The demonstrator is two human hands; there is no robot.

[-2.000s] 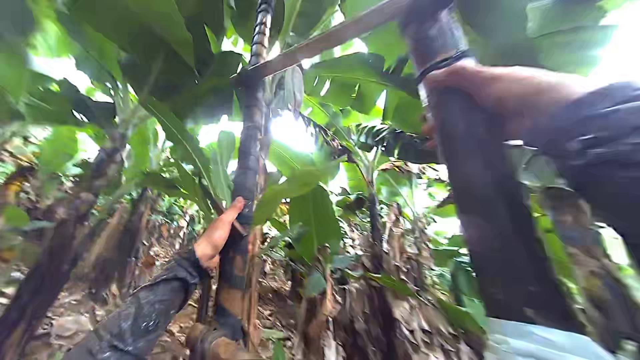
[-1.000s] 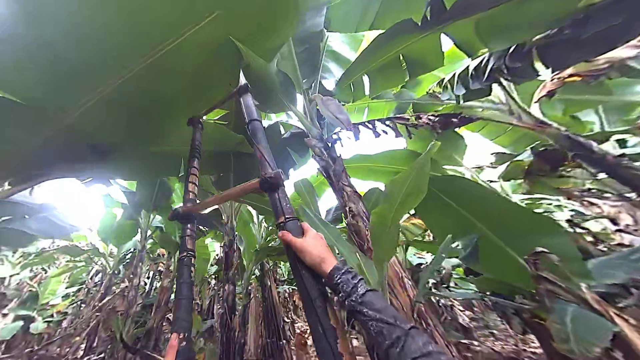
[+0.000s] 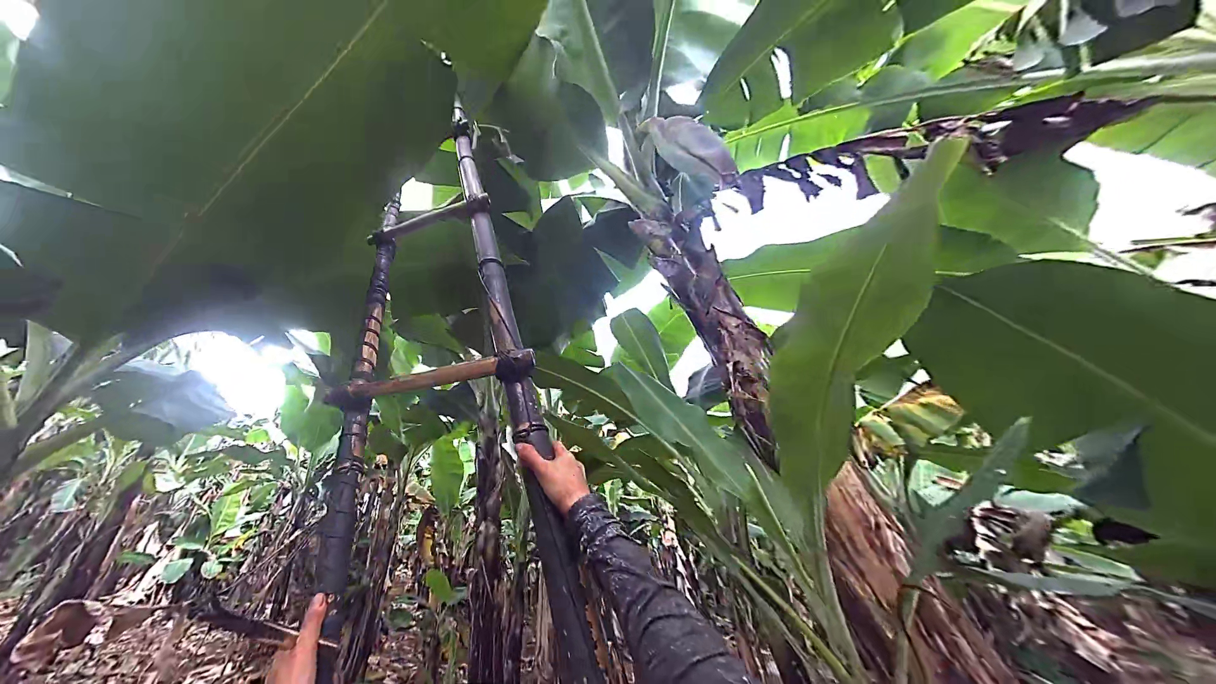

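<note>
A tall bamboo ladder [image 3: 489,266], its rails wrapped in dark material and its wooden rungs [image 3: 427,376] lashed on, rises among banana plants. My right hand [image 3: 556,475] is closed around the right rail, just below the lower visible rung. At the bottom of the view, my left hand [image 3: 299,646] is against the left rail [image 3: 337,532]; its fingers are mostly cut off or hidden, so its hold cannot be told. Dark sleeves cover my right arm. The ladder's feet are out of view, and its top reaches into the leaves.
A banana stem [image 3: 717,323] leans right of the ladder, with a thicker, dry-barked trunk [image 3: 874,551] lower down. A huge leaf [image 3: 209,142] hangs overhead at left. Broad leaves [image 3: 855,313] stand near my right arm. Dry leaves litter the ground [image 3: 142,636].
The view has swung strongly. Two seconds ago the ladder's rails stood wide apart in view; now more of its upper length shows. My right hand stays on the right rail since one second ago.
</note>
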